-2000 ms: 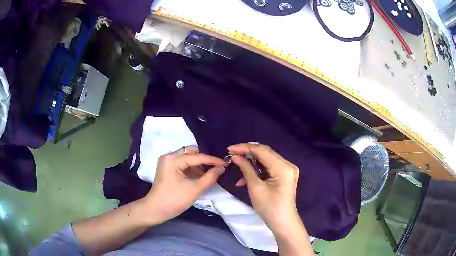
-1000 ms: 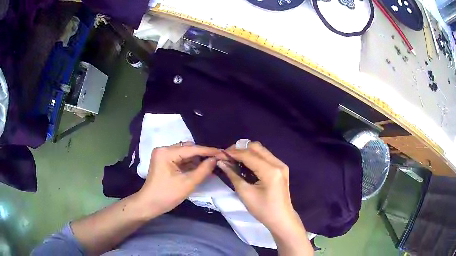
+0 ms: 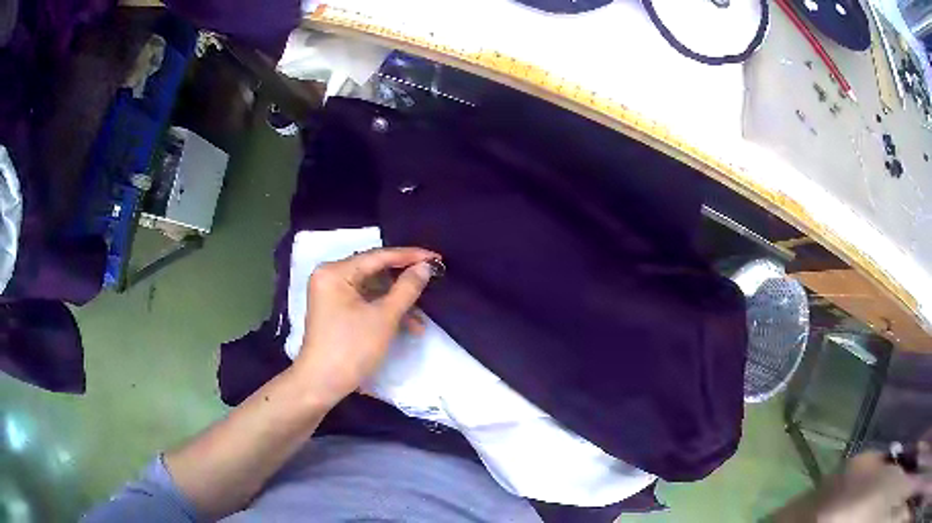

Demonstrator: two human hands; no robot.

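Note:
The dark purple garment (image 3: 572, 296) lies over my lap, with its white lining (image 3: 521, 434) showing below the purple edge. My left hand (image 3: 358, 317) pinches a shiny button (image 3: 436, 268) at the garment's edge between thumb and forefinger. Two more buttons show on the purple cloth above, one near the top (image 3: 380, 125) and one lower (image 3: 408, 188). My right hand (image 3: 869, 492) is blurred and cut off at the lower right corner, away from the garment. A small dark thing shows at its fingers, too blurred to name. No needle or thread can be made out.
The white-topped table (image 3: 603, 61) has a yellow tape measure (image 3: 531, 84) along its edge. On it are dark-rimmed dishes, a red pencil (image 3: 818, 46) and small dark bits. A mesh wastebasket (image 3: 772, 332) stands at right, a blue crate (image 3: 118, 189) at left.
My right hand has left the button and moved far to the lower right. My left hand has stayed at the button, slightly higher in view. More white lining shows.

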